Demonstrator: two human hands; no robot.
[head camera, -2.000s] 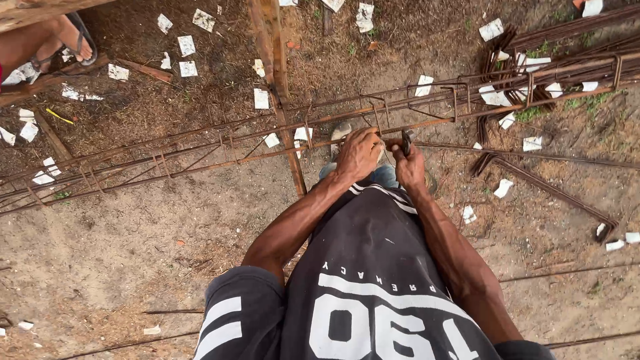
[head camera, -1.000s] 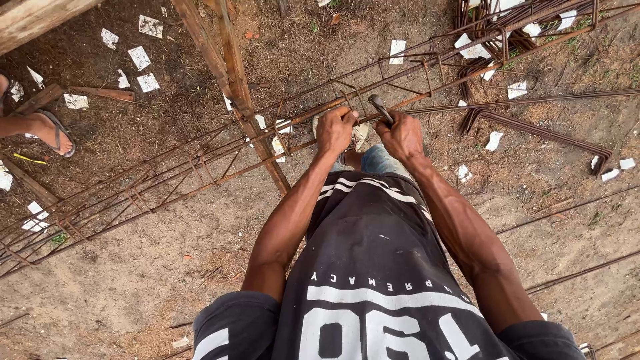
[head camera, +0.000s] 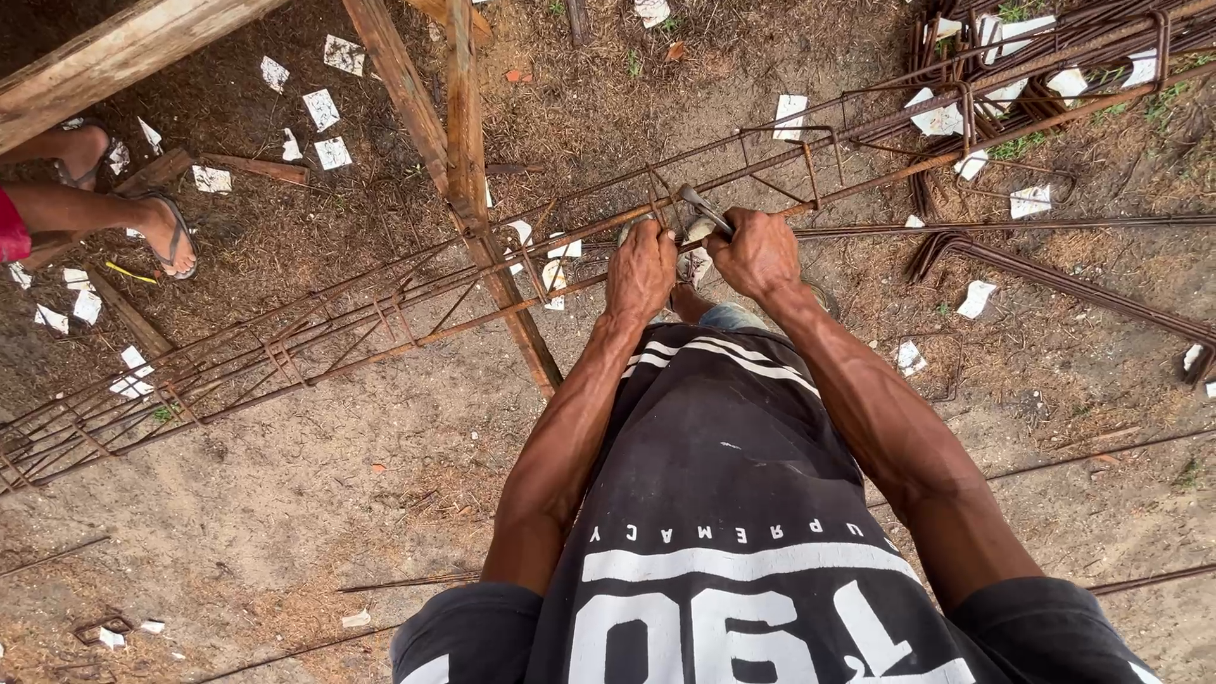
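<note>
A long rebar cage (head camera: 408, 328) of rusty bars and stirrups runs diagonally in front of me. My left hand (head camera: 642, 270) is closed at the cage's near bar, beside a stirrup (head camera: 659, 195); whether it grips the bar or the stirrup I cannot tell. Just to its right, my right hand (head camera: 757, 249) is wrapped around a metal hand tool (head camera: 706, 209), likely pincers, whose head points up and left over the cage. The tool's handles are mostly hidden in the fist.
Crossed timber props (head camera: 465, 180) meet the cage left of my hands. Another person's sandalled foot (head camera: 171, 233) is at the left. Bent rebar (head camera: 1073, 280) and a pile of stirrups (head camera: 926, 180) lie at the right. White scraps (head camera: 322, 110) litter the ground. A beam (head camera: 123, 62) crosses the upper left.
The tool's head shows more plainly beside my left hand than two seconds ago. Both hands stay close together at the cage. The view has shifted and tilted.
</note>
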